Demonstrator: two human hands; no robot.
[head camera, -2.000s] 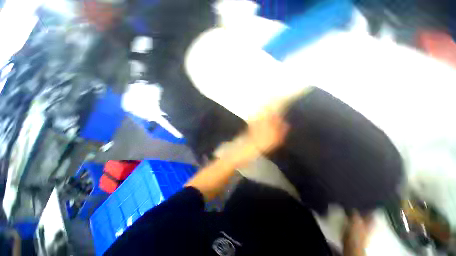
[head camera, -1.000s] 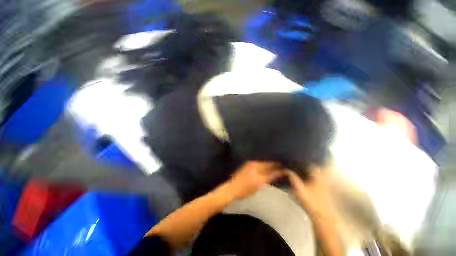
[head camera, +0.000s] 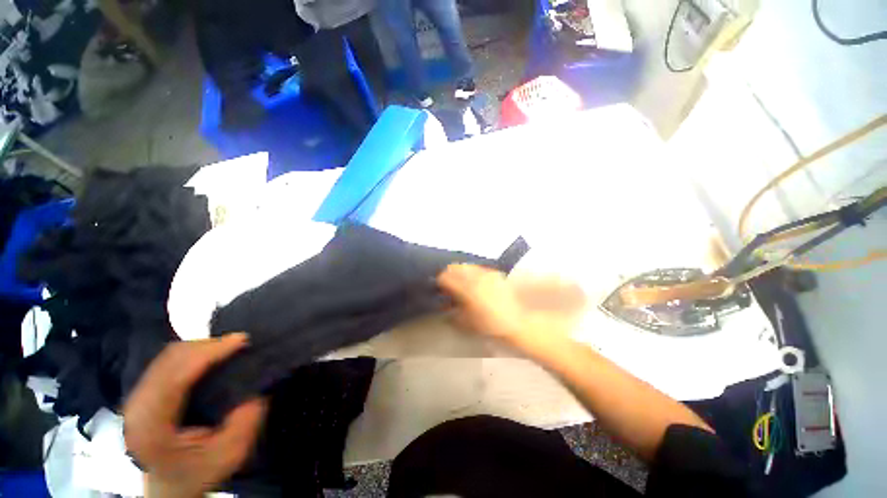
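Note:
A black garment (head camera: 331, 292) lies across the cream padded board (head camera: 195, 282), whose rounded left end shows. My left hand (head camera: 195, 413) grips the garment's lower left end, thumb and fingers around the cloth, slightly blurred. My right hand (head camera: 481, 302) holds the garment's right part, fingers on the cloth. More black cloth (head camera: 311, 418) hangs below, at the board's near edge. The steam iron (head camera: 671, 300) rests on the white table cover (head camera: 545, 195) to the right of my right hand, with neither hand on it.
A black garment pile (head camera: 117, 282) is at the left. A blue folded sheet (head camera: 374, 160) lies behind the board, with a red perforated basket (head camera: 540, 100) at the far edge. Hoses run from the iron to the wall side. A metal box (head camera: 814, 413) is at right. People's legs (head camera: 423, 44) show behind.
The view has swung toward the right, so the iron and wall now show. My hands have moved apart, and the garment now lies stretched between them instead of wide over the board.

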